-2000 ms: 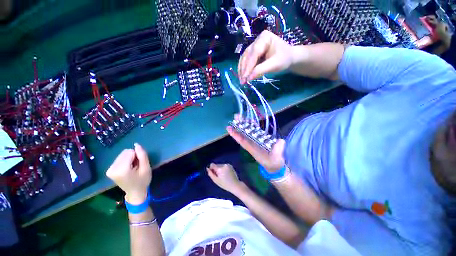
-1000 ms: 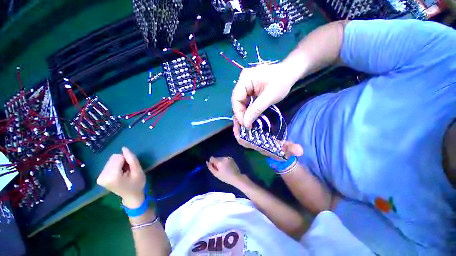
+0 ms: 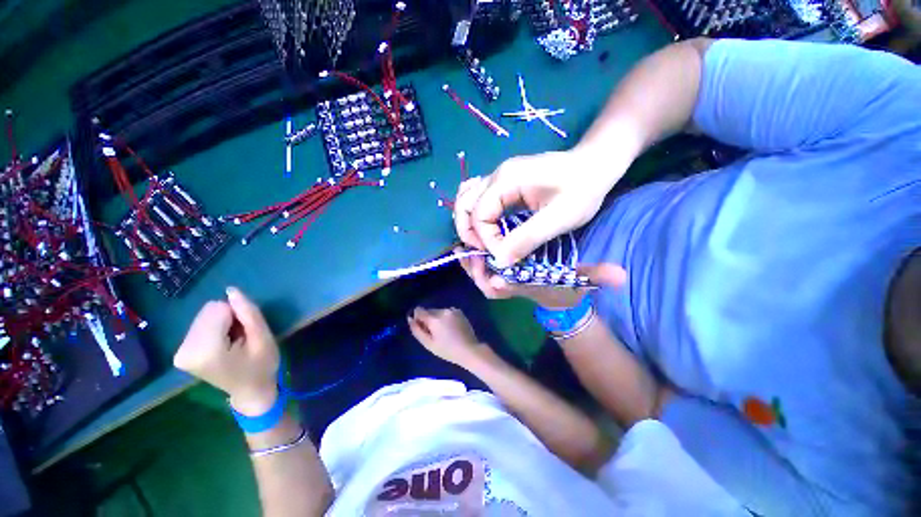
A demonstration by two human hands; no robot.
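My left hand (image 3: 230,348), with a blue wrist strap, is curled into a loose fist off the bench's front edge; nothing shows in it. My right hand (image 3: 444,333) is small in view, fingers curled, below the bench edge; I see nothing in it. On the bench in front lie a wired panel (image 3: 174,237) with red cables, a second wired panel (image 3: 372,133) and a fanned pile of red-and-black cables (image 3: 308,209). Neither hand touches them. A person in light blue holds a panel (image 3: 542,271) with white cables and pinches a white cable (image 3: 429,266) at its near end.
A heap of wired boards (image 3: 50,263) lies on a black tray (image 3: 116,369) at the left. A black rack (image 3: 172,76) and stacked panels (image 3: 308,25) stand at the back. Loose white cables (image 3: 535,113) lie back right. The other person's arms reach in from the right.
The other person's upper hand has come down from above the white cables to the held panel, and one white cable now points left. The view has shifted slightly; my hands keep their poses.
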